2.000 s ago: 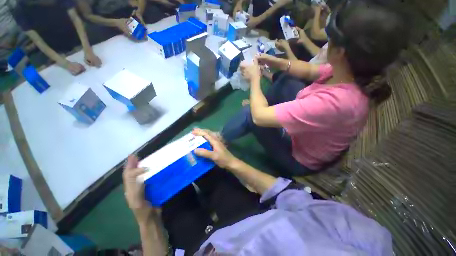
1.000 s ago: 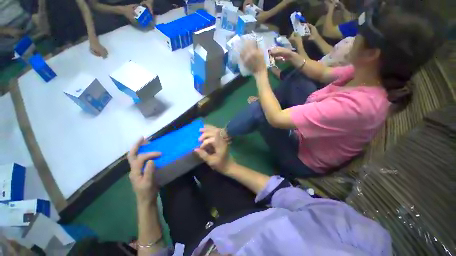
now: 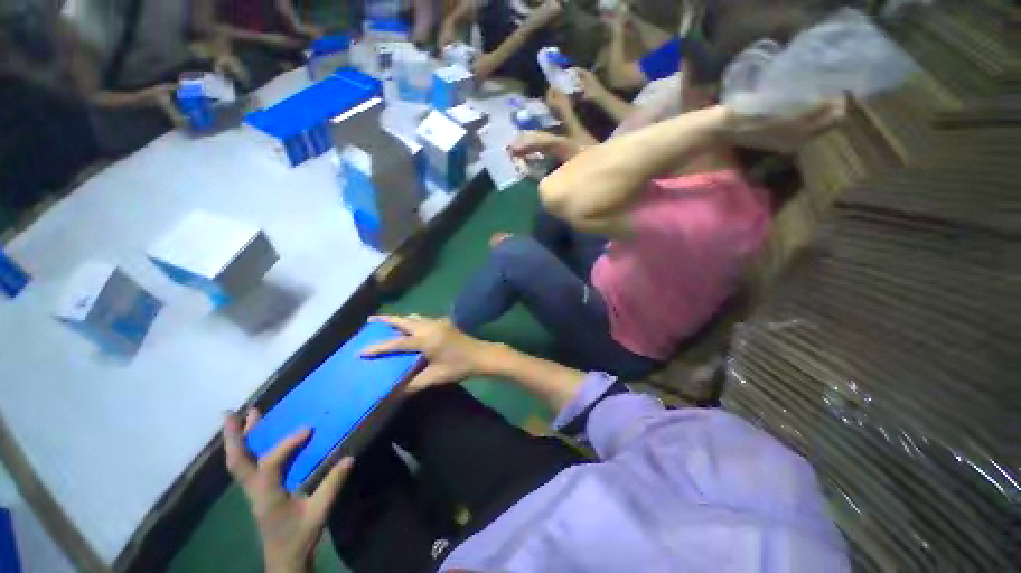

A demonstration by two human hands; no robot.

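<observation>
A blue carton (image 3: 336, 401) is held above my lap, tilted, with a plain bright blue face up. My left hand (image 3: 278, 487) grips its near left end, with fingers on the blue face and the thumb at the lower edge. My right hand (image 3: 431, 349) grips the far right end, with fingers spread over the top edge. The carton's underside and far side are hidden.
The low white table (image 3: 134, 420) bears open cartons (image 3: 213, 252) and a row of blue cartons (image 3: 314, 112). A person in pink (image 3: 683, 263) sits at right, an arm raised with a clear plastic bag (image 3: 829, 67). Stacked brown cardboard (image 3: 896, 302) stands behind.
The carton has turned from white-and-blue faces showing to a blue face up. The neighbour's arm has swung up and back with a plastic bag. The view has shifted right.
</observation>
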